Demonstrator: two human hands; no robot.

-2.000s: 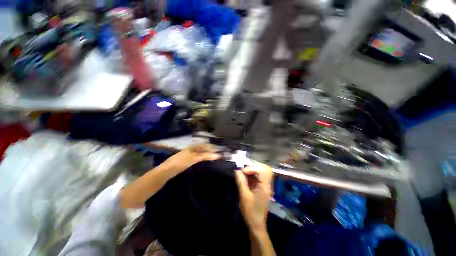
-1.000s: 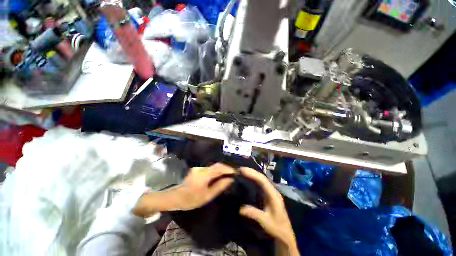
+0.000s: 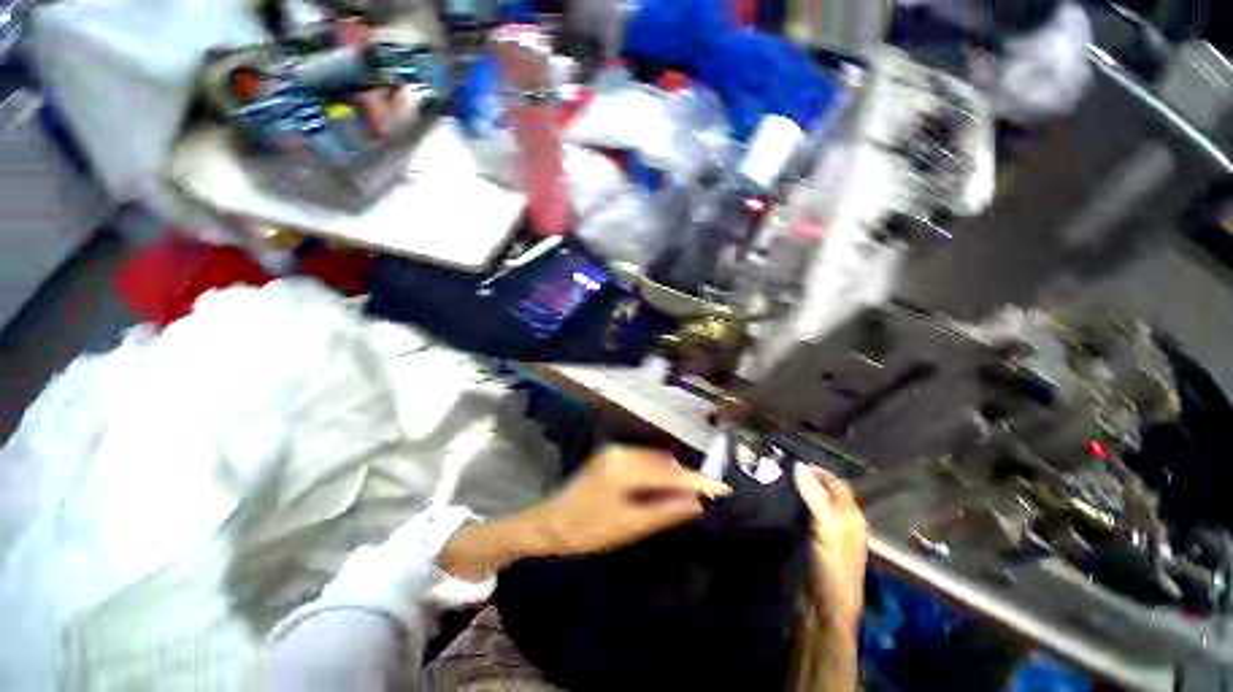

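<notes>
The black garment piece (image 3: 649, 608) lies over my lap and reaches up to the small metal needle plate (image 3: 760, 465) at the table edge. My left hand (image 3: 622, 500) is at the cloth's upper left edge, fingertips pinched near a small white piece by the plate; blur hides the exact grip. My right hand (image 3: 836, 541) holds the cloth's right side just right of the plate. The sewing machine head (image 3: 865, 385) stands just behind the plate.
A white cloth heap (image 3: 244, 433) fills the left. A lit smartphone (image 3: 561, 295) lies behind the table edge, with a pink bottle (image 3: 538, 149) behind it. Thread cones (image 3: 338, 115) sit in a tray at upper left. Blue plastic (image 3: 906, 622) shows under the table at right.
The view has swung, so the machine sits further right and tilted. My hands have moved from bunched cloth on the lap up to the needle plate, spreading further apart with the black cloth.
</notes>
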